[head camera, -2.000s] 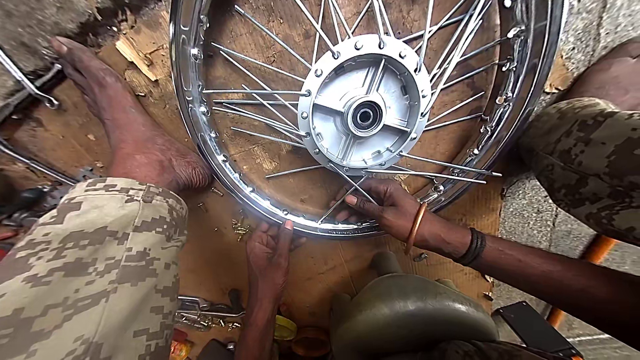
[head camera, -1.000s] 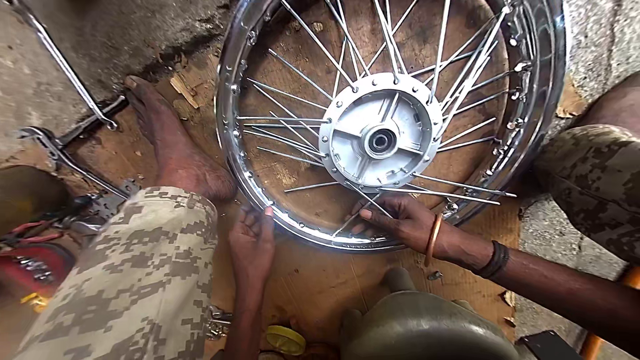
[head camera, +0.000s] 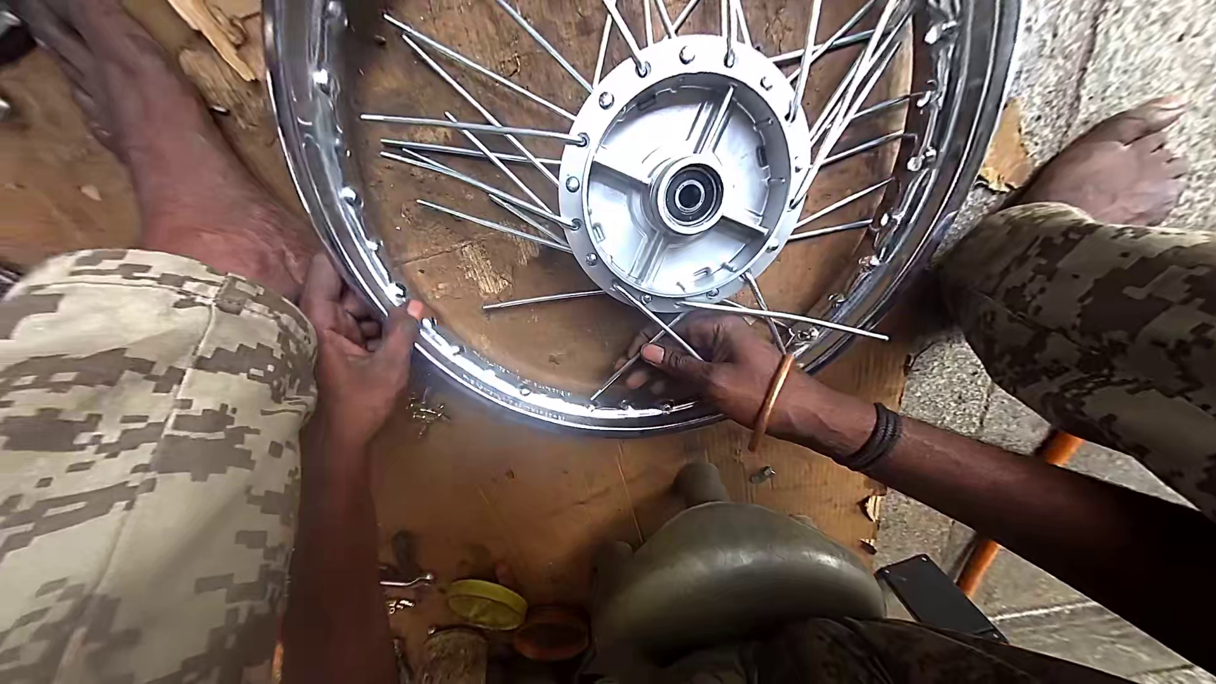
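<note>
A chrome wheel rim (head camera: 570, 413) lies flat on brown cardboard, with a silver metal hub (head camera: 608, 171) inside it. Loose metal spokes (head camera: 475, 125) fan out from the hub's flange; on the right several reach the rim. My left hand (head camera: 366, 351) grips the rim at its lower left, thumb on the inner edge and fingers curled beneath. Below the hub, my right hand (head camera: 708, 366) has thumb and fingers closed on crossing spokes (head camera: 665, 328); some of its fingers are hidden behind them. A bangle and a dark cord circle the right wrist.
My bare feet (head camera: 204, 190) flank the rim. Small nipples (head camera: 427, 411) lie on the cardboard near my left hand. A yellow round lid (head camera: 486, 604) and a rounded olive-grey object (head camera: 741, 570) are at the bottom. A flat black object (head camera: 936, 594) lies on the concrete at lower right.
My left hand has shifted along the rim, farther from my right hand. The right hand stays at the spokes below the hub. The view has moved closer.
</note>
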